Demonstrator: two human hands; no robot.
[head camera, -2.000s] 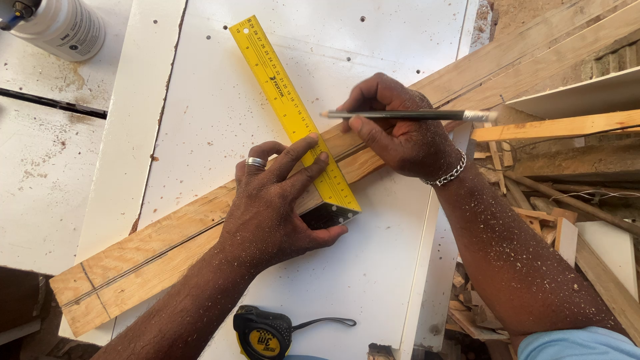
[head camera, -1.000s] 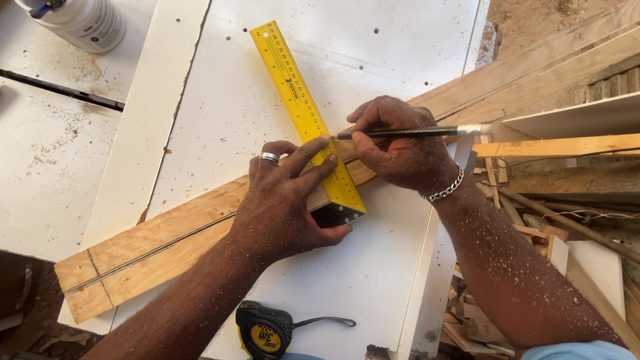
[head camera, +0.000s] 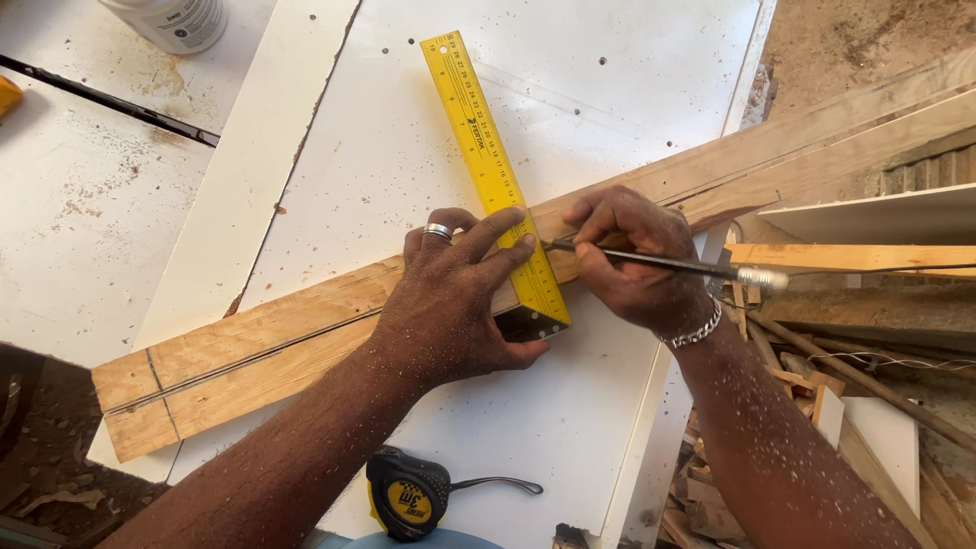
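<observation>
Two long wooden boards lie side by side, slanting across a white panel, with a dark line drawn across both near their left end. My left hand presses a yellow try square across them, fingertips on its blade and the thumb by its dark stock. My right hand holds a black pencil, its tip at the blade's right edge on the wood. A black and yellow tape measure with a wrist strap lies on the panel below my left hand.
The white panel bears sawdust and small holes. A white plastic container stands at the upper left, with a yellow object at the left edge. Wood offcuts and sticks are piled at the lower right, below a narrow wooden strip.
My right hand has brought the pencil from above the square's blade down to its right edge. My left hand has stayed on the square.
</observation>
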